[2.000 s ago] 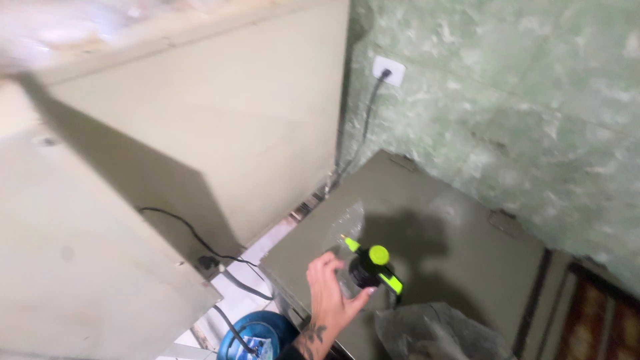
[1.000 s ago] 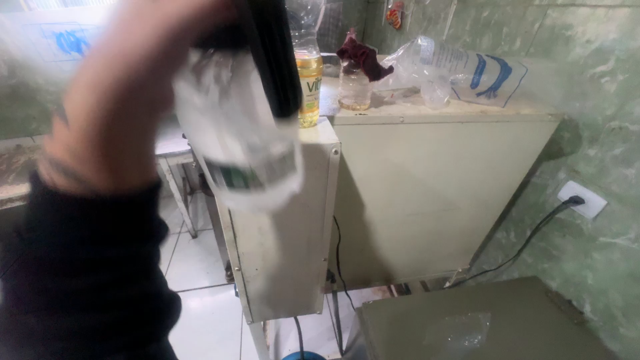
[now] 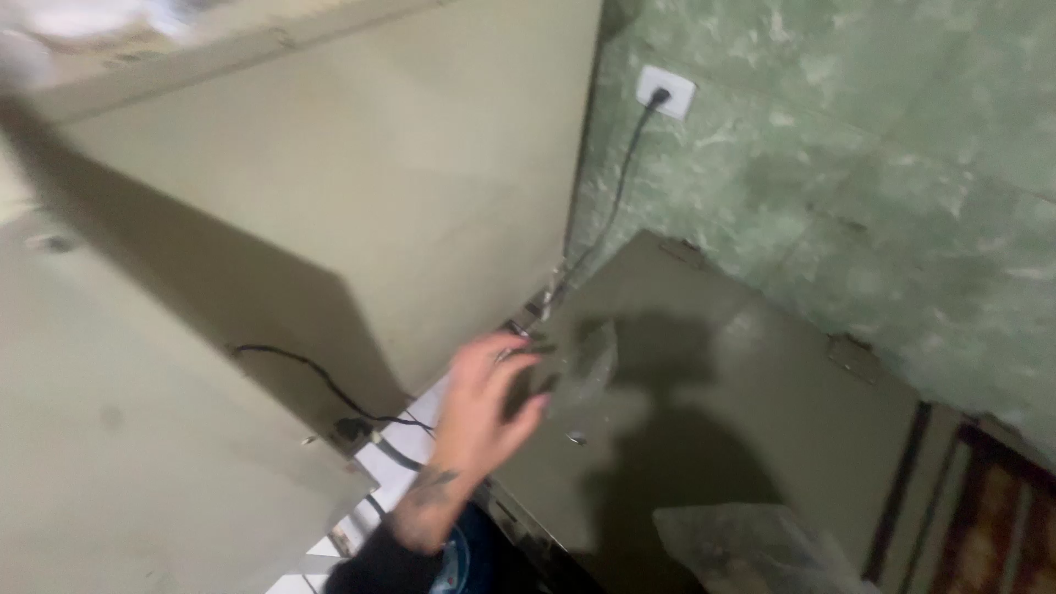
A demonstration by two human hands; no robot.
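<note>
My left hand (image 3: 488, 404) reaches in from the bottom, slightly blurred, with its fingers apart and curled and nothing seen between them. It is over the near left edge of a grey-green metal lid or top (image 3: 792, 396). Just right of the fingers, a clear plastic scrap (image 3: 606, 359) and a small shiny spot (image 3: 576, 438) show on that surface. A translucent plastic bag (image 3: 734, 540) is at its lower part. My right hand is out of view.
A cream metal cabinet (image 3: 396, 157) stands behind at the left, beside another cream panel (image 3: 124, 396). A black cord (image 3: 623, 177) runs down from the wall outlet (image 3: 681, 103). A blue round container (image 3: 466, 549) is below my wrist.
Two seconds ago my left hand was at a black and lime-green sprayer on the metal top; the sprayer is now out of sight. One second ago the view was higher, with a clear container at my raised hand.
</note>
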